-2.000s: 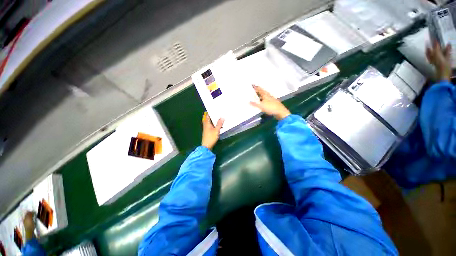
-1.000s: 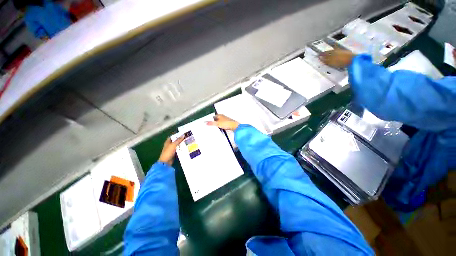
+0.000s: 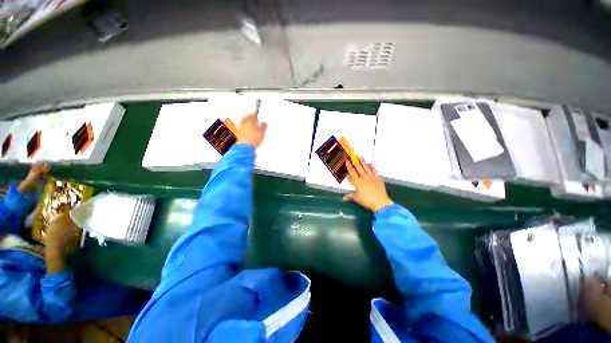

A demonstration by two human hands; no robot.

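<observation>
A white box point(image 3: 343, 124) with a dark square over an orange shape lies front up before me. My right hand point(image 3: 367, 185) rests on its lower right part with fingers spread. My left hand point(image 3: 249, 129) reaches over a white box point(image 3: 285, 137) further left, beside another dark and orange print point(image 3: 221, 136). One finger points towards the back edge; the other fingers are partly curled, and I cannot tell whether they grip anything. A plain white box part point(image 3: 405, 144) lies to the right.
A dark grey slab point(image 3: 477, 141) with a white sheet lies on open boxes at right. Bagged slabs point(image 3: 536, 268) are stacked lower right, with a person's hand. At left are printed boxes point(image 3: 84, 137), a neighbour's hands, a gold sheet point(image 3: 63, 197) and thin white packets point(image 3: 124, 218).
The white box has turned from its small-squares side to its dark and orange front and lies on the belt. My left hand has moved off to another box. The view has swung left.
</observation>
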